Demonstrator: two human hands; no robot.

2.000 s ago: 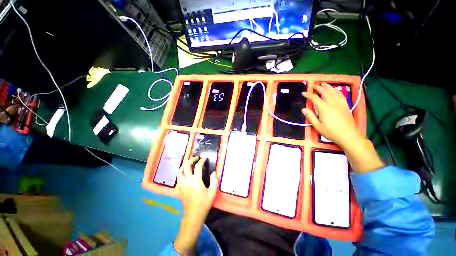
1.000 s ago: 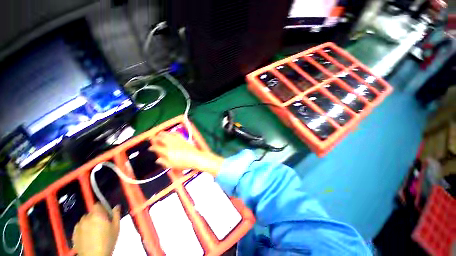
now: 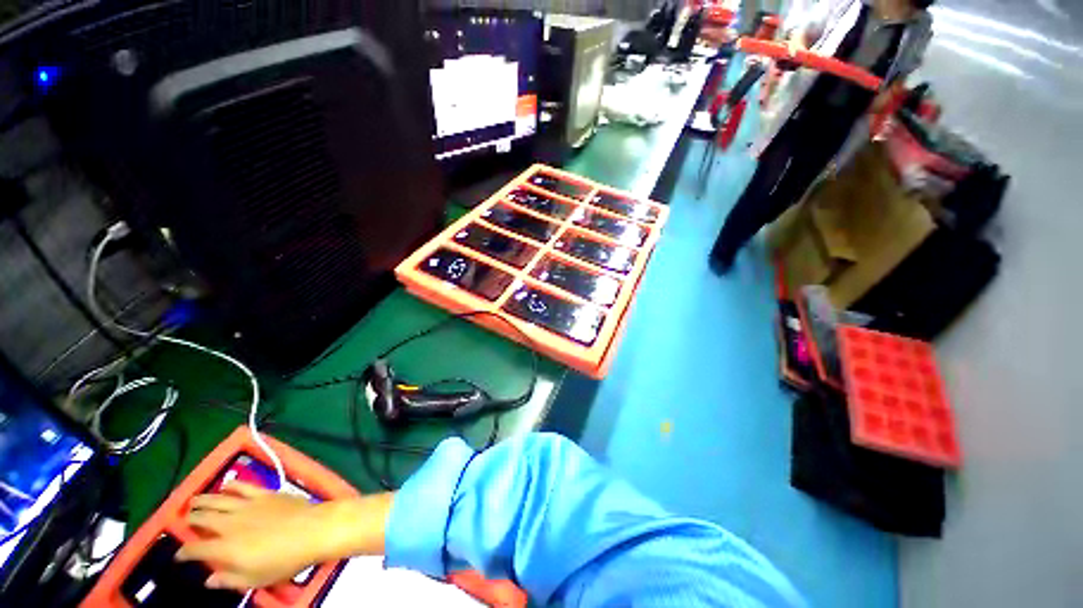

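The front orange-red tray [image 3: 152, 530] is cut off by the bottom edge. My right hand [image 3: 259, 537] lies palm down over its far right slots, fingers apart, partly covering a smartphone with a purple-blue screen [image 3: 242, 473]. A dark smartphone [image 3: 166, 582] lies beside my fingertips, and a white-screen smartphone [image 3: 398, 587] lies below my wrist. A white USB cable [image 3: 252, 398] runs to the covered phone's slot; its end is hidden. My left hand is out of the picture.
A black handheld scanner [image 3: 418, 399] with a dark cord lies right of the tray. Beyond it is a second orange-red tray [image 3: 410, 276] of dark smartphones. A computer tower [image 3: 297, 190] stands behind. A person [image 3: 798, 137] stands in the aisle near cardboard [image 3: 857, 226] and a red tray [image 3: 899, 394].
The view has swung far to the right, so the front tray sits low at the left. My left hand has left the picture. My right hand remains over the tray's far right part.
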